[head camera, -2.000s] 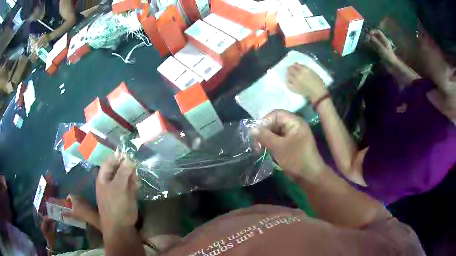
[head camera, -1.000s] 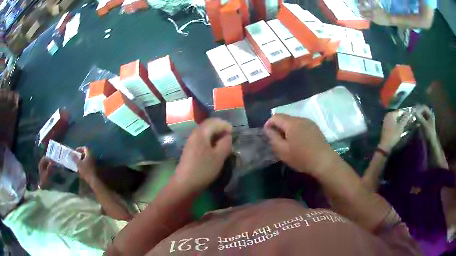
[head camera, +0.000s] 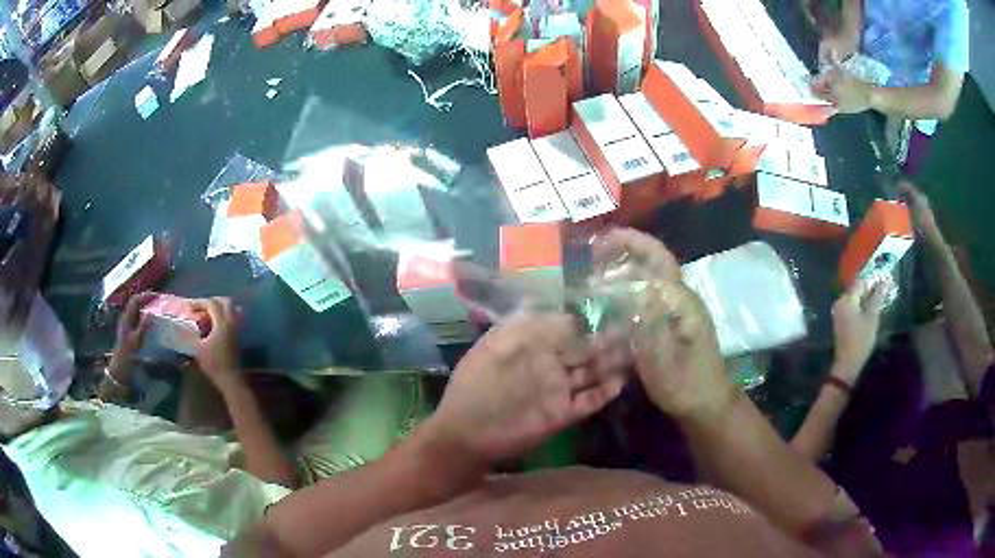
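Note:
A clear plastic bag (head camera: 469, 267) shows as blurred shiny film from my hands toward the boxes at the upper left. My right hand (head camera: 671, 327) is curled around its crumpled end. My left hand (head camera: 535, 381) is palm up with loose fingers against my right hand; no grip shows. Just beyond stand an orange and white box (head camera: 531, 262) and a shorter-looking one (head camera: 432, 292). Another box (head camera: 303, 262) stands further left, and two behind it are veiled by film and glare. The bag's far edge is too blurred to follow.
A stack of flat bags (head camera: 753, 294) lies right of my hands. Rows of boxes (head camera: 627, 147) lie beyond, with a white cord bundle (head camera: 436, 27) at the far side. A neighbour's hands (head camera: 213, 338) hold a box at left; another person's hand (head camera: 856, 316) touches a box at right.
The bag, stretched between both hands at first, now spreads up and away over the boxes. My left hand has turned palm up. The neighbour at right has moved from film to a box.

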